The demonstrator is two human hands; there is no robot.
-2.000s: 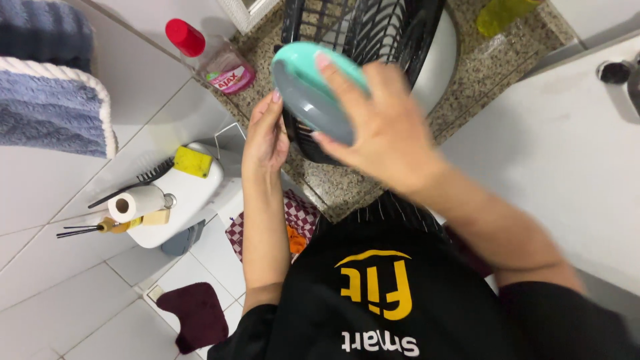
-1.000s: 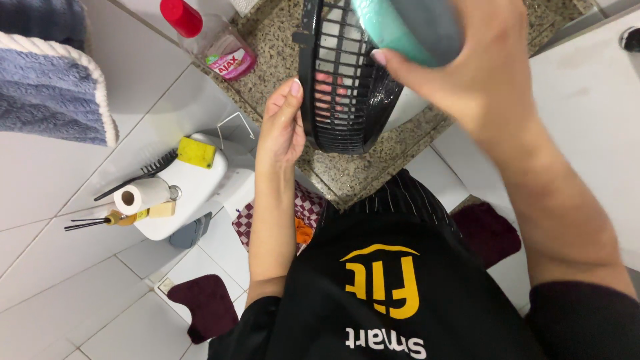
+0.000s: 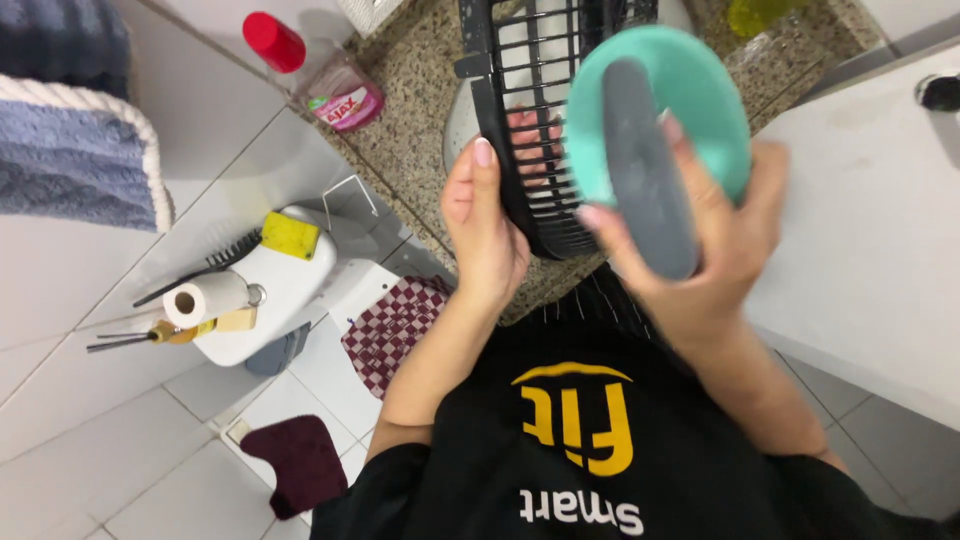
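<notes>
My left hand (image 3: 487, 217) grips the near left edge of a black plastic slotted basket (image 3: 517, 161), thumb outside and fingers seen through the slots. The basket is tilted over a white basin (image 3: 461, 124) set in a speckled granite counter (image 3: 420, 161). In my right hand (image 3: 712, 247) is a teal scrubbing brush (image 3: 694, 97) with a grey handle (image 3: 649, 165), held against or just above the basket's right part. The brush hides that part, and its bristles are out of sight.
An Ajax bottle (image 3: 345, 97) with a red cap stands at the counter's left. A toilet tank (image 3: 292, 277) at the left bears a yellow sponge (image 3: 290, 235), a paper roll (image 3: 206, 298) and a black brush. A blue towel (image 3: 75, 157) hangs upper left. A white surface (image 3: 862, 225) lies right.
The basket has been turned on its side in my left hand since the earliest frame. My right hand with the brush has come back left and lower from the upper right during the last second.
</notes>
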